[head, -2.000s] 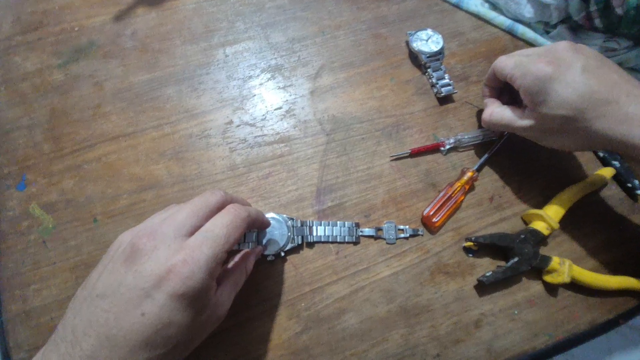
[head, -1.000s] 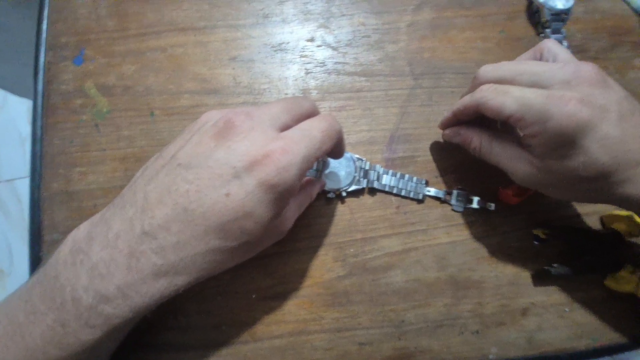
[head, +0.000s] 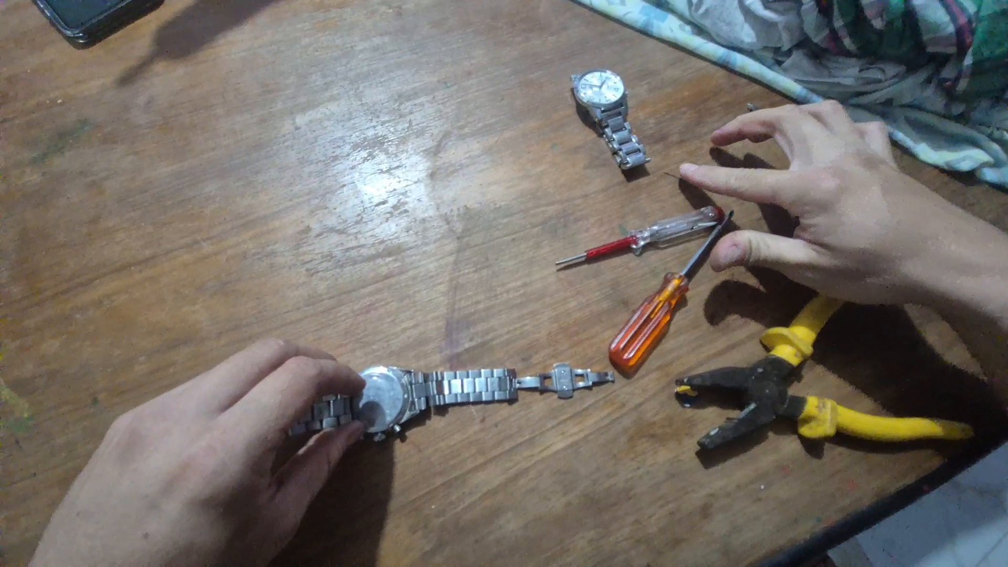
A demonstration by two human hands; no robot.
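Note:
With thumb and fingers, my left hand grips a metal wristwatch at its case. Its steel bracelet lies stretched to the right, ending in an opened folding clasp; part of the strap on the other side is hidden under my fingers. My right hand hovers or rests, fingers spread, at the right. Beside its thumb lie an orange-handled screwdriver and a clear voltage-tester screwdriver with a red shaft sleeve. A thin dark pin or wire is near the index fingertip.
A second steel wristwatch lies face up at the upper middle. Yellow-handled pliers lie with jaws apart near the right table edge. Patterned cloth is bunched at the upper right. A dark phone-like object sits at the upper left corner.
My right hand's fingers, bent one and two seconds ago, are now spread, and it has moved away from the held watch since one second ago. My left hand stays on the watch. The view has shifted.

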